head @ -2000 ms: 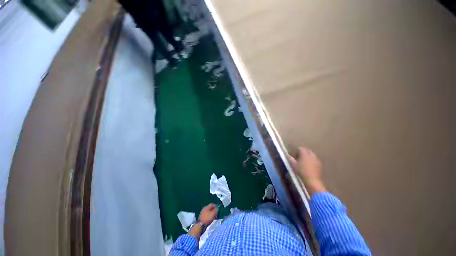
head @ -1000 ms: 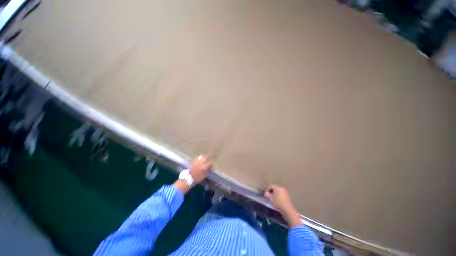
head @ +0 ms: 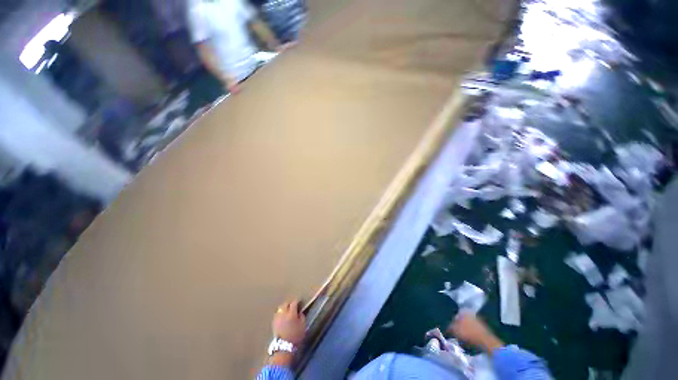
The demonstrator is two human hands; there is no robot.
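Note:
The wide tan-brown fabric ply (head: 245, 193) covers the long table. Stacked plies (head: 368, 241) show as layered yellowish-brown edges along its near side. My left hand (head: 290, 324), with a pale watch at the wrist, is at the fabric edge, fingers curled on it; a small dark gap shows under the edge beside the fingertips. My right hand (head: 470, 330) is blurred, off the table and above the floor at the lower right; its fingers cannot be made out.
Pale sheeting (head: 401, 249) hangs along the table side. White scraps (head: 509, 289) litter the green floor, heaped towards the upper right. A person in a white top (head: 223, 33) stands across the table with hands near its far edge. Folds cross the fabric near the far end.
The view has swung from the table's left stretch to its right end. My right hand has left the fabric edge and is over the floor; my left hand is still at the edge.

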